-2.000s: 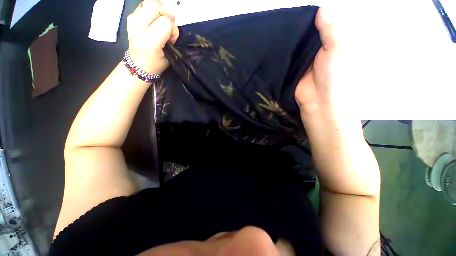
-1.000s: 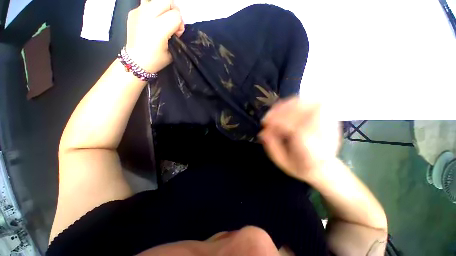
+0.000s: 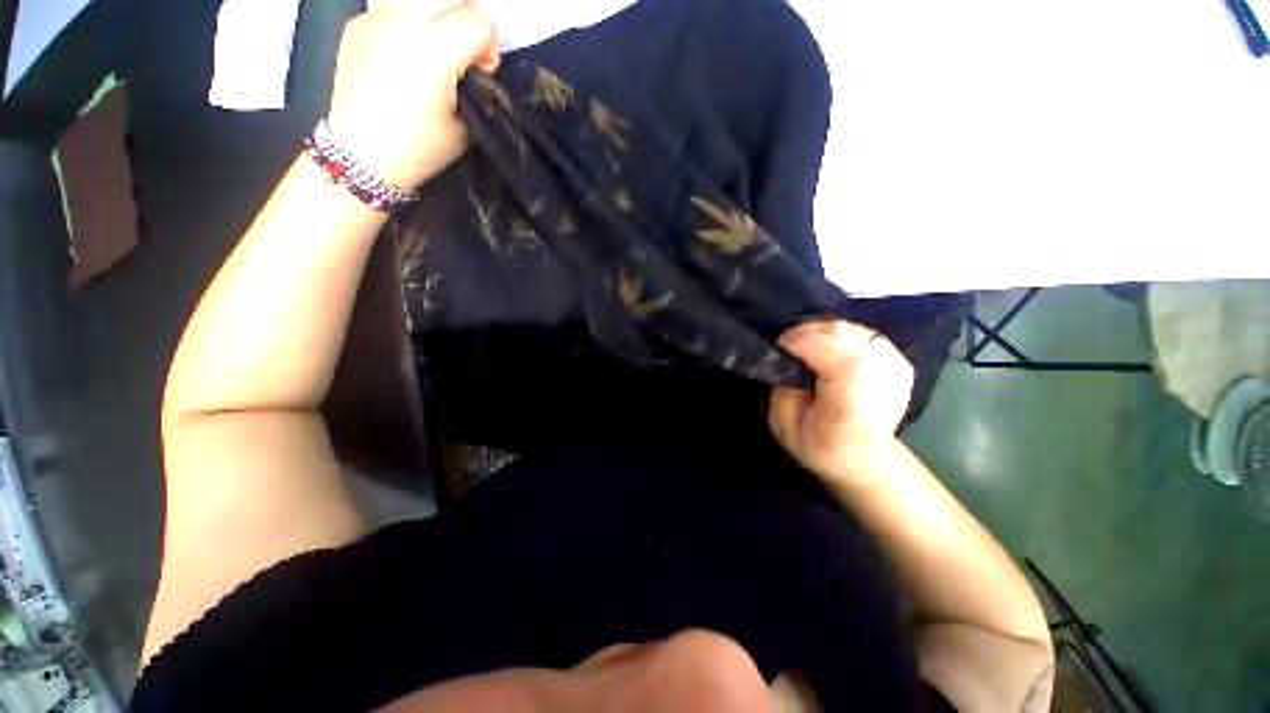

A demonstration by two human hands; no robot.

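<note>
A dark garment (image 3: 641,237) with a gold-brown leaf print lies over the table's front edge, with a plain black part at the back on the white tabletop. My left hand (image 3: 411,91), with a beaded bracelet at the wrist, grips a bunched fold at the upper left; the top of the hand is near the frame's upper edge. My right hand (image 3: 847,390) pinches the fold's other end at the lower right, just off the table's front edge. The cloth between my hands is stretched in diagonal folds. I see no tool in either hand.
A white tabletop (image 3: 1031,153) is at the back and right, with a dark stick (image 3: 1249,25) at its far corner. On the black surface (image 3: 209,279) at left are a brown swatch (image 3: 100,188) and a white piece (image 3: 255,56). A fan (image 3: 1240,443) stands over the green floor at right.
My right hand let go of the garment's far right part, moved down toward me and now grips the printed fold. My left hand keeps its hold and has shifted slightly left.
</note>
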